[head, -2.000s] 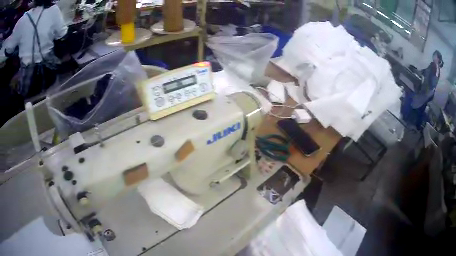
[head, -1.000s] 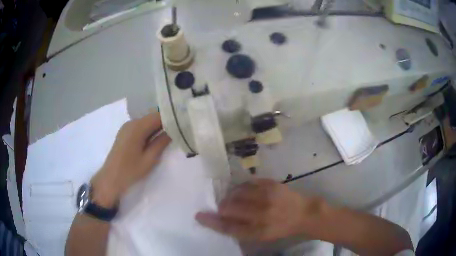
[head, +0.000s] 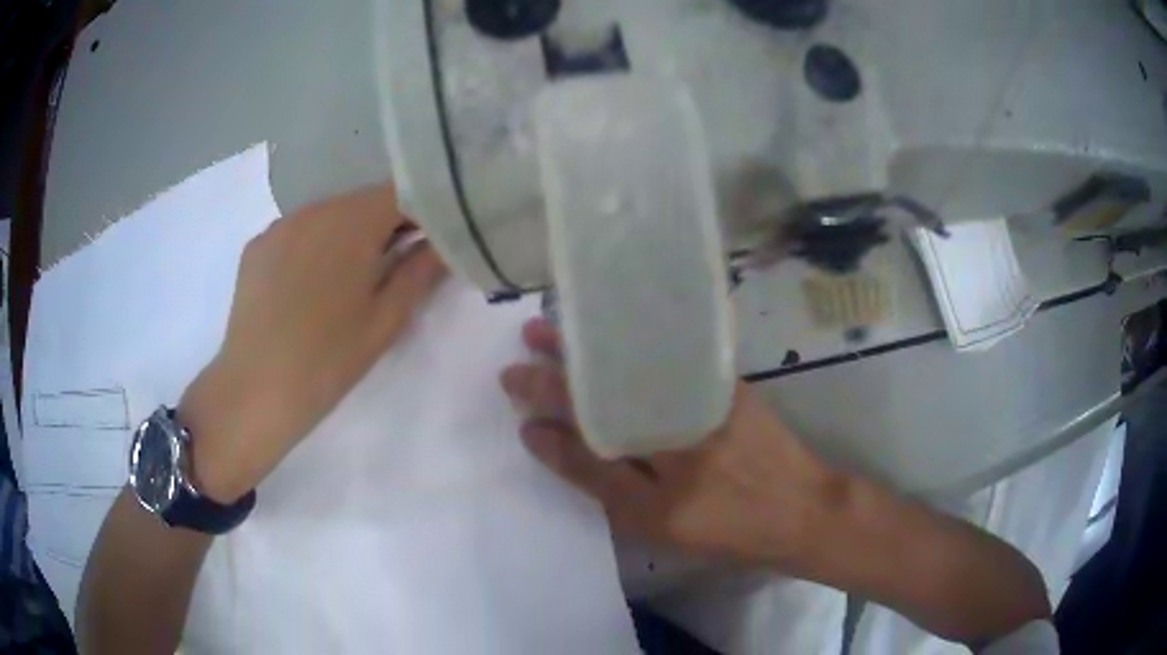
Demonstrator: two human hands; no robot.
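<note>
A large white garment panel [head: 435, 499] lies under the sewing machine head [head: 474, 154] and hangs toward me. Its left part bears a narrow stitched rectangle and has a frayed upper edge. My left hand [head: 314, 320], with a wristwatch [head: 160, 467] on the wrist, lies on the panel left of the head, its fingertips partly hidden by it. My right hand [head: 678, 493] is at the panel's right edge, partly behind the pale thread guard [head: 637, 269], fingers pointing left. The needle and presser foot are hidden. Whether either hand pinches the cloth cannot be told.
A small stack of white flap pieces [head: 975, 284] lies under the machine arm at the right. A ribbed cream tension knob [head: 851, 302] is right of the guard. White cloth [head: 1043, 512] hangs beyond the rounded table edge at the lower right. The grey table [head: 320, 90] extends behind.
The view has swung from the whole machine down to the sewing area and moved closer. Both hands, absent two seconds ago, remain on the panel beside the head.
</note>
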